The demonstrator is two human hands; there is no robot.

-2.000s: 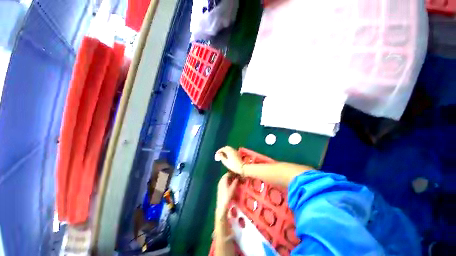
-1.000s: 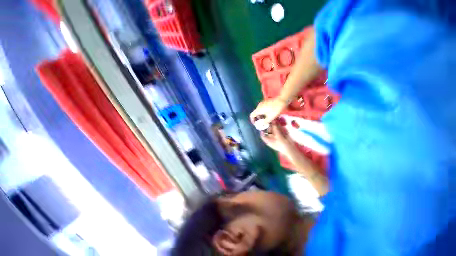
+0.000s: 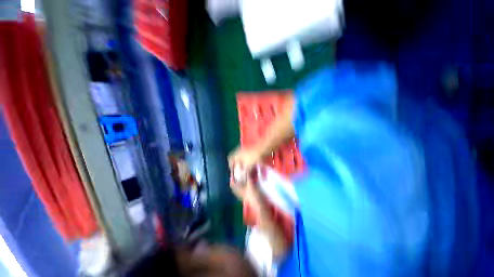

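The frame is strongly blurred and turned sideways. My right hand (image 3: 246, 158) reaches in from the right over the red tray (image 3: 261, 111). Its fingertips are closed on a small whitish round piece (image 3: 239, 172), likely a disc. My left hand (image 3: 250, 189) comes from below, its fingertips close to the same piece; blur hides whether it grips anything. A white die-cut strip (image 3: 279, 190) lies on the tray beside my hands. Rings in the tray pockets are only faint glints.
White sheets (image 3: 290, 24) lie on the green bench at the top, with two loose white discs (image 3: 295, 55) below them. Another red tray stack (image 3: 157, 32) is at upper left. Small tools and parts line the bench's far side. Part of a person's head (image 3: 211, 262) shows at the bottom.
The view has swung and rolled; the tray and hands now appear further left than a second ago, and the white sheets are back in view. My hands stay together over the tray.
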